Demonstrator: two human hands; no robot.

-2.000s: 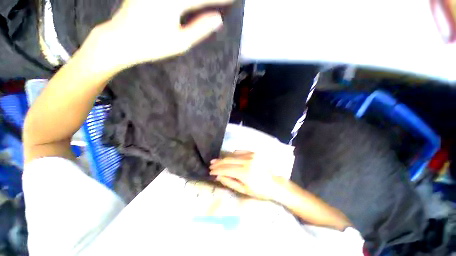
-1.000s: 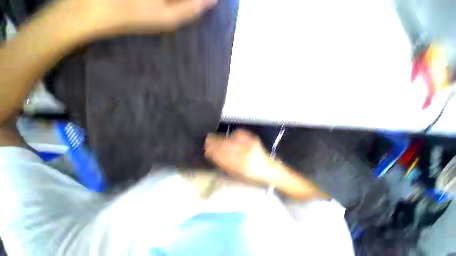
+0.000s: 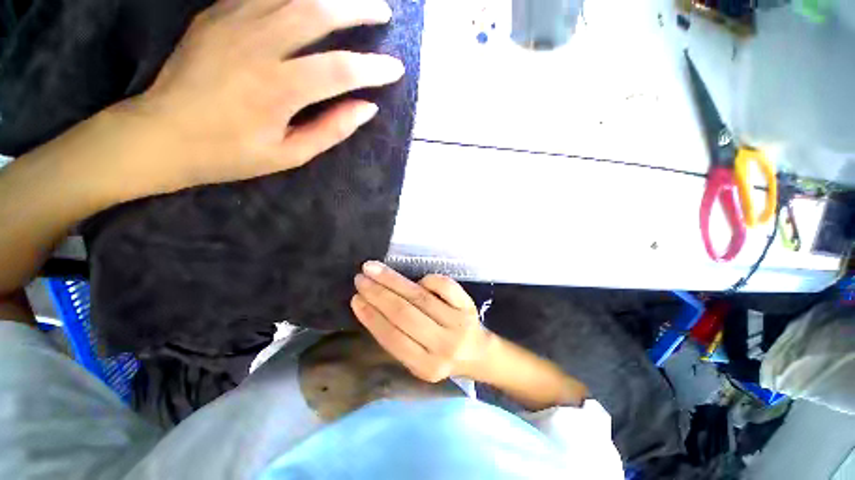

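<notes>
A dark garment panel (image 3: 253, 253) lies over the left part of the white sewing table (image 3: 544, 225) and hangs over its front edge. My left hand (image 3: 267, 89) lies flat on the panel at the upper left, fingers spread, pointing right. My right hand (image 3: 417, 319) is at the table's front edge, its fingertips at the panel's lower right edge; the thumb side is turned up and the cloth's edge is at the fingers. The panel's straight right edge runs up from there to the top of the picture.
Scissors (image 3: 725, 169) with red and yellow-orange handles lie on the table at right, near a black cable (image 3: 764, 253). A grey metal part (image 3: 547, 23) is at top centre. A blue basket (image 3: 84, 328) stands below left. Dark cloth (image 3: 581, 356) hangs below the table's right part.
The view has shifted, showing more table and the scissors. The panel now lies flatter over the table edge. My left hand is spread on it; my right hand is still at its lower edge.
</notes>
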